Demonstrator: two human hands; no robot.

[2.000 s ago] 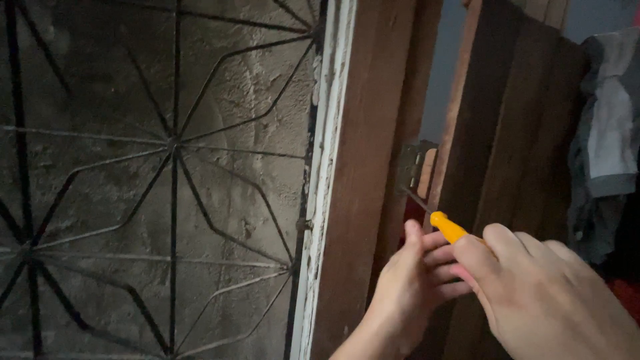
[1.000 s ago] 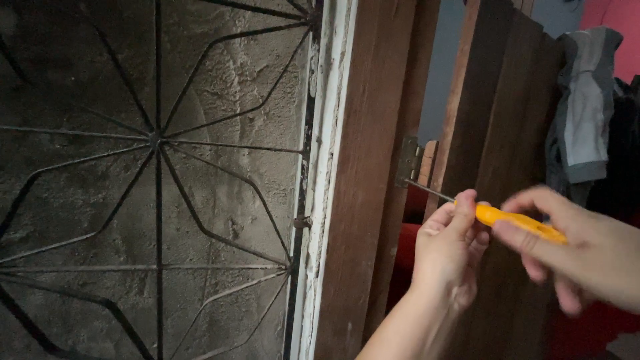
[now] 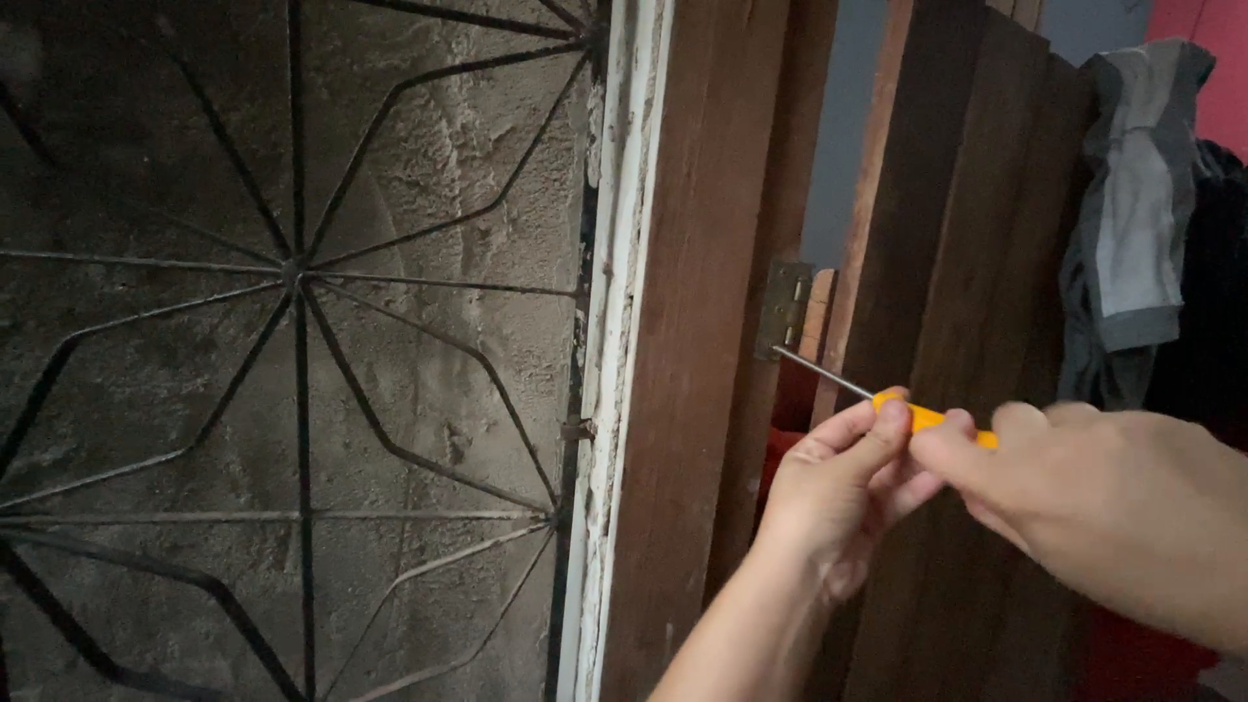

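Observation:
A screwdriver with a yellow handle (image 3: 926, 417) slants up to the left, its metal tip against the lower part of a metal hinge (image 3: 783, 307) on the wooden door frame (image 3: 697, 322). My left hand (image 3: 843, 478) pinches the front end of the handle between thumb and fingers. Around the rear of the handle my right hand (image 3: 1102, 497) is closed, slightly blurred, and hides most of that end. Whether the tip sits in a screw head cannot be made out.
A black metal grille (image 3: 295, 273) stands before a rough cement wall at left, beside a white, chipped frame strip (image 3: 624, 244). Right of the hinge is a dark wooden door (image 3: 975, 244). Grey cloth (image 3: 1136, 214) hangs at the far right, with red material low behind the door.
Two seconds ago the left hand lay open under the handle; now it pinches the handle's front. The right hand was loosely spread on the handle one second ago and is now closed around it.

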